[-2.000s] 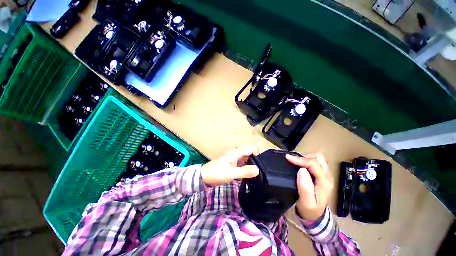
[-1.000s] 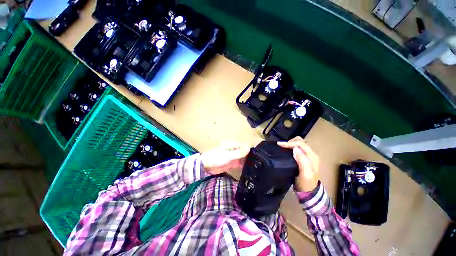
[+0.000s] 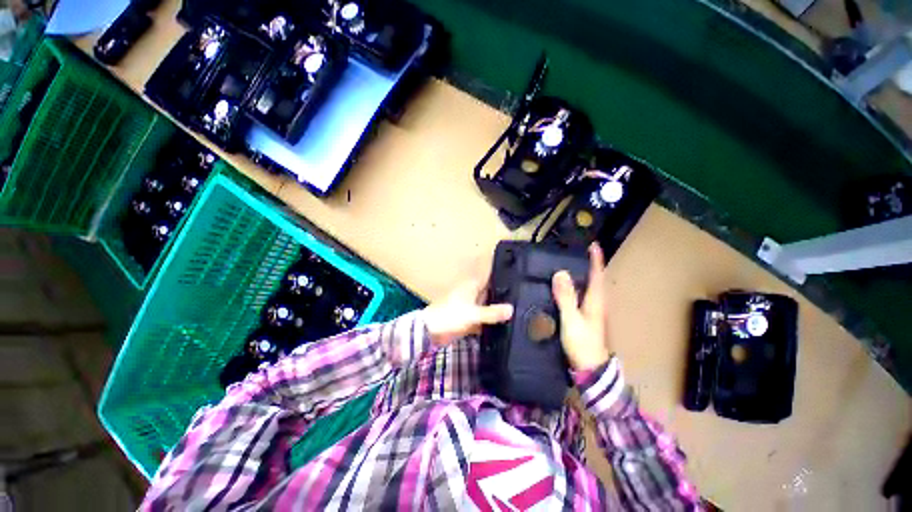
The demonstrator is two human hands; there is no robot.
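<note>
A black joined unit (image 3: 520, 355) is held upright in front of my chest, its face with a round hole turned up. My left hand (image 3: 462, 314) grips its left side, thumb on the face. My right hand (image 3: 584, 318) grips its right side, fingers partly hidden behind it. Two open black housings (image 3: 540, 165) with silver discs and thin wires stand on the tan bench (image 3: 420, 205) beyond my hands. Another open housing (image 3: 757, 360) with a narrow front panel (image 3: 704, 355) beside it lies at the right.
Stacked units (image 3: 290, 85) lie on a pale blue sheet (image 3: 325, 150) at the upper left. A green crate (image 3: 215, 240) holding units stands at my left, another crate (image 3: 90, 150) beyond it. A green belt (image 3: 640, 100) and a white metal support (image 3: 850, 255) lie beyond the bench.
The unit has been turned in my hands so its face with the round hole now shows. Both hands have shifted along its sides. The view has moved slightly.
</note>
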